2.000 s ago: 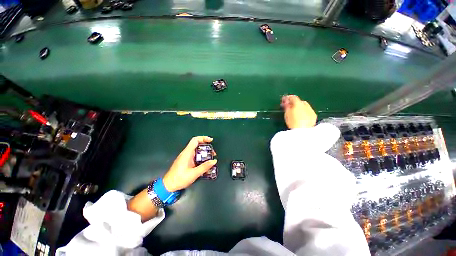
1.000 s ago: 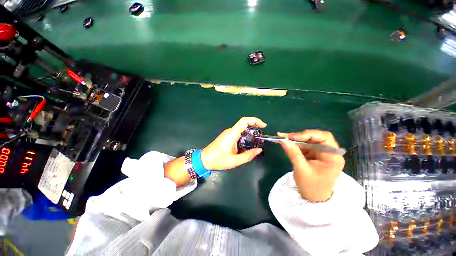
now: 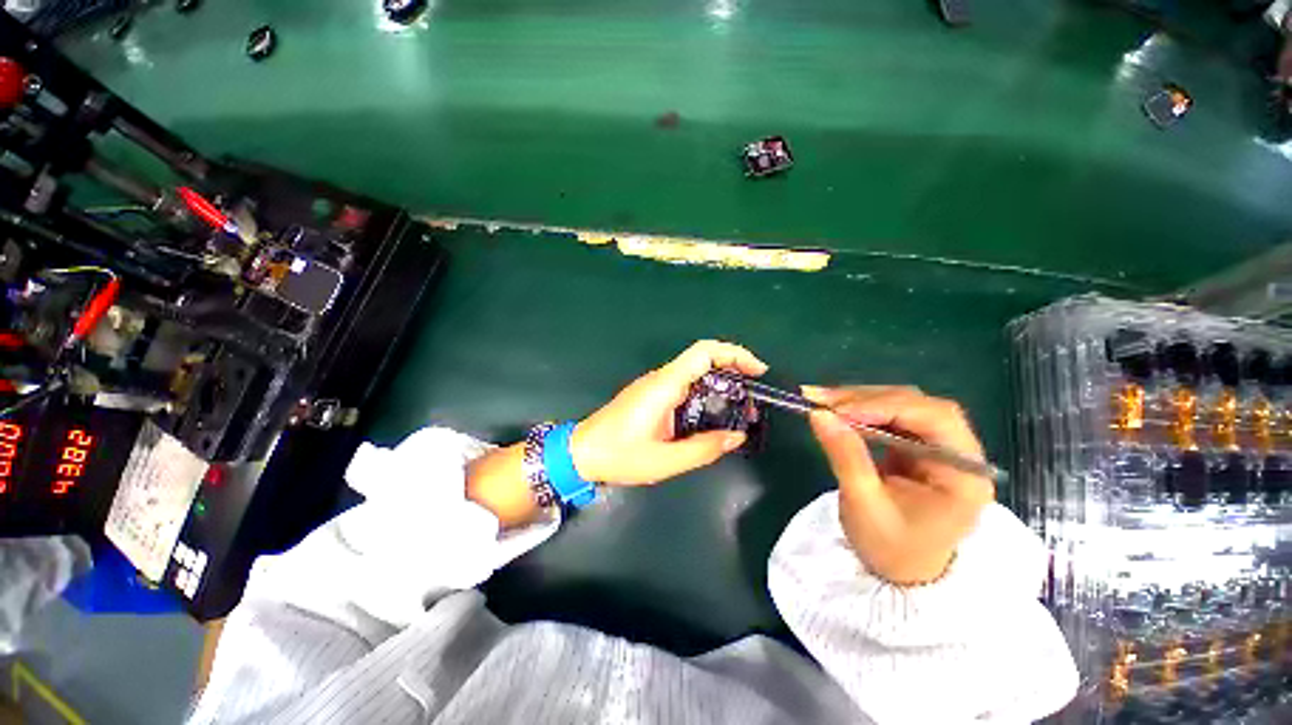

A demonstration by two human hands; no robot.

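My left hand (image 3: pixel 652 421), with a bright blue band and a beaded bracelet at the wrist, holds a small black watch housing (image 3: pixel 713 402) between thumb and fingers above the bench. Metallic and reddish bits show inside it. My right hand (image 3: pixel 907 475) holds thin metal tweezers (image 3: pixel 928 451) like a pen. Their tip is at the upper right edge of the housing; whether it grips anything is too small to tell. Another dark part shows partly below and behind the housing, mostly hidden.
A black test fixture (image 3: pixel 305 383) with red-gripped clamps and a red-digit meter (image 3: pixel 68 462) stands at left. Stacked clear blister trays (image 3: pixel 1098 567) with orange-tailed parts lie at right. Beyond the yellowish strip (image 3: pixel 723 255), the green conveyor (image 3: pixel 567 128) carries spaced units, one housing (image 3: pixel 767 156) near its middle.
Since two seconds ago my right hand has come back from the conveyor and taken up the tweezers. Over the last second the tweezer tip has stayed by the housing. The meter digits have changed.
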